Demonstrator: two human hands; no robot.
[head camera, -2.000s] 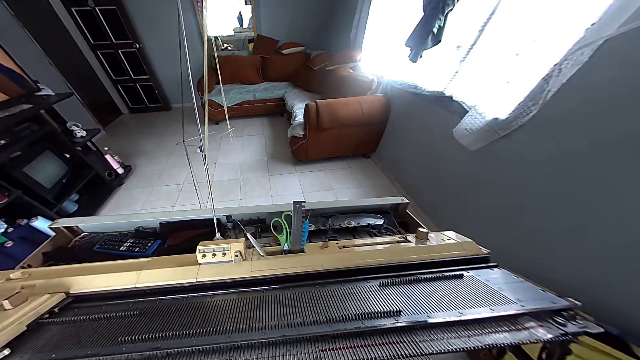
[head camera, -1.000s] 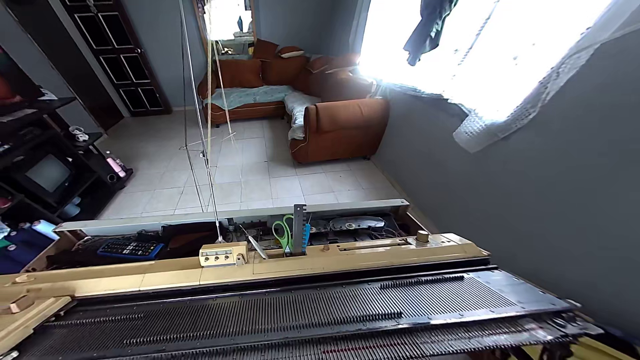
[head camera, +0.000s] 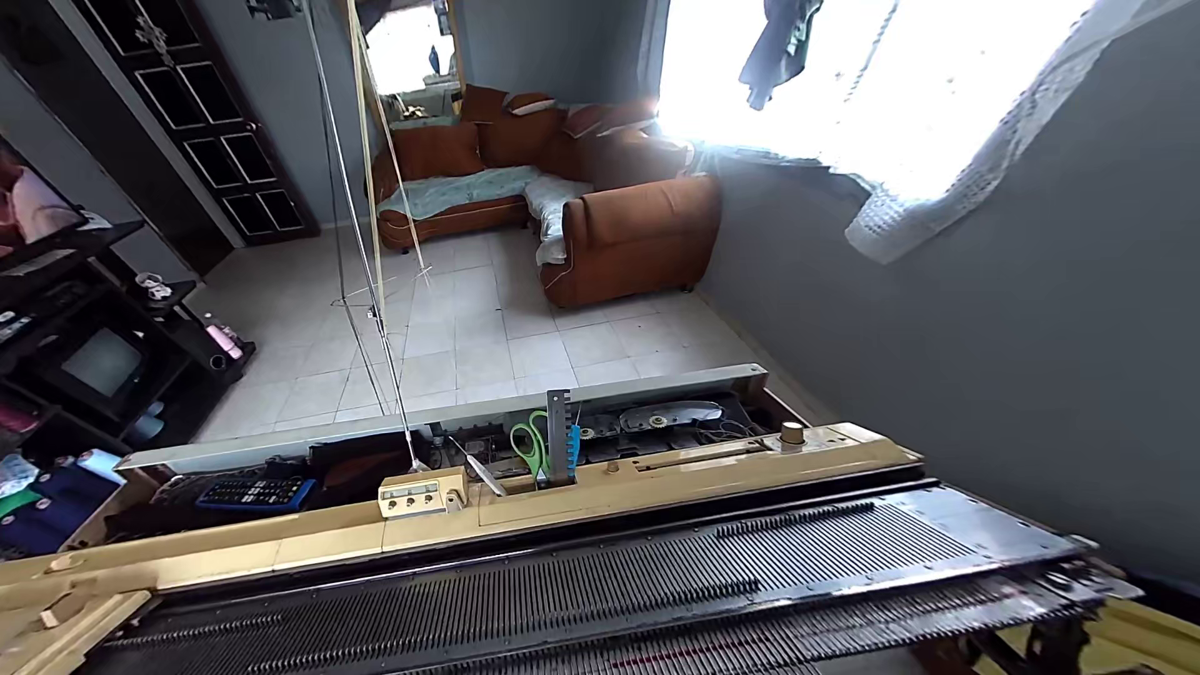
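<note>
Neither of my hands is in the head view. Across the lower part lies a knitting machine, its needle bed (head camera: 581, 581) filled with rows of metal needles; groups of them stand at different positions. A second bed (head camera: 797, 619) shows below it. On the cream rear rail sits a row counter (head camera: 422, 494). Behind the rail, green-handled scissors (head camera: 531, 448), a toothed metal strip (head camera: 558, 436) and a blue comb-like tool (head camera: 574, 450) stand upright. A cream carriage part (head camera: 84, 623) shows at the lower left. Yarn strands and a thin metal rod (head camera: 361, 234) rise from behind the counter.
A blue-edged calculator or remote (head camera: 255, 493) lies in the trough behind the rail. At left are yarn cones (head camera: 98, 466) and a black stand (head camera: 169, 347) with a small television (head camera: 101, 364). Beyond are a brown sofa (head camera: 642, 234), a door (head camera: 211, 122) and a curtained window (head camera: 872, 84).
</note>
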